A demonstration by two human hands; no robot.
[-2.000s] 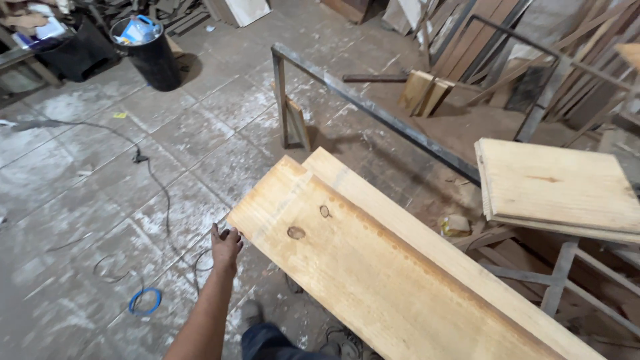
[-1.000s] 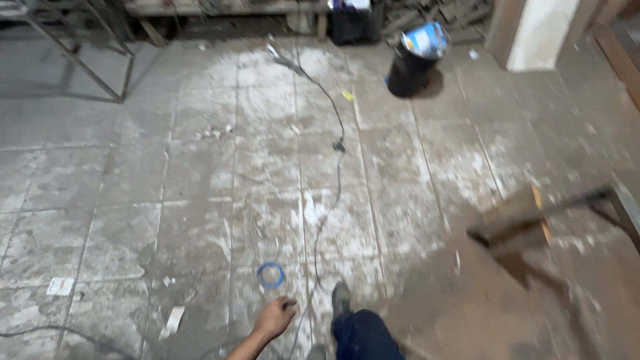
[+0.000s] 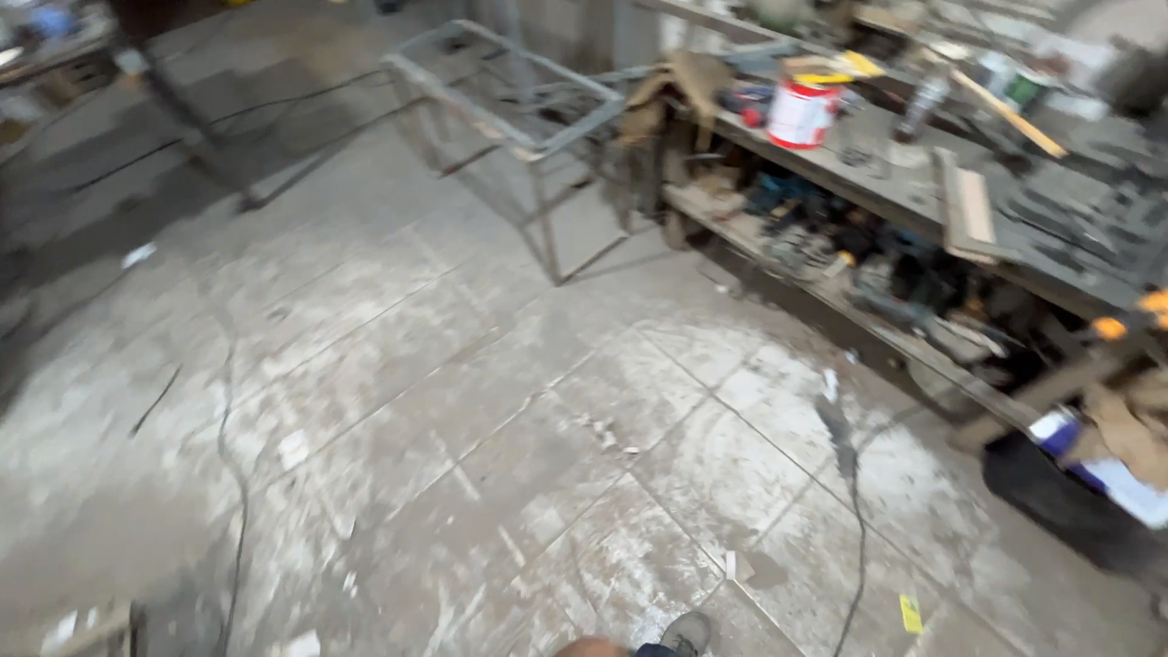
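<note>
Neither of my hands can be made out. A small patch of bare skin [image 3: 591, 647] shows at the bottom edge, but which part of the arm or hand it is cannot be told. Beside it is my shoe [image 3: 686, 631] on the dusty tiled floor. A wooden workbench [image 3: 876, 196] runs along the right, with a red and white can [image 3: 803, 111], a wooden stick [image 3: 1008, 114] and a board piece [image 3: 969, 205] on top. Tools and mixed items crowd its lower shelf [image 3: 730, 219].
An open metal frame [image 3: 538, 151] stands left of the bench. A dark cord [image 3: 858, 547] with a tool-like end lies on the floor at right, another cord [image 3: 239, 493] at left. A black container [image 3: 1049, 497] sits lower right, near a yellow scrap [image 3: 911, 613].
The view has swung away a lot. The pale boards that my left hand was beside two seconds ago have left the picture, as have the blue ring and the black bucket.
</note>
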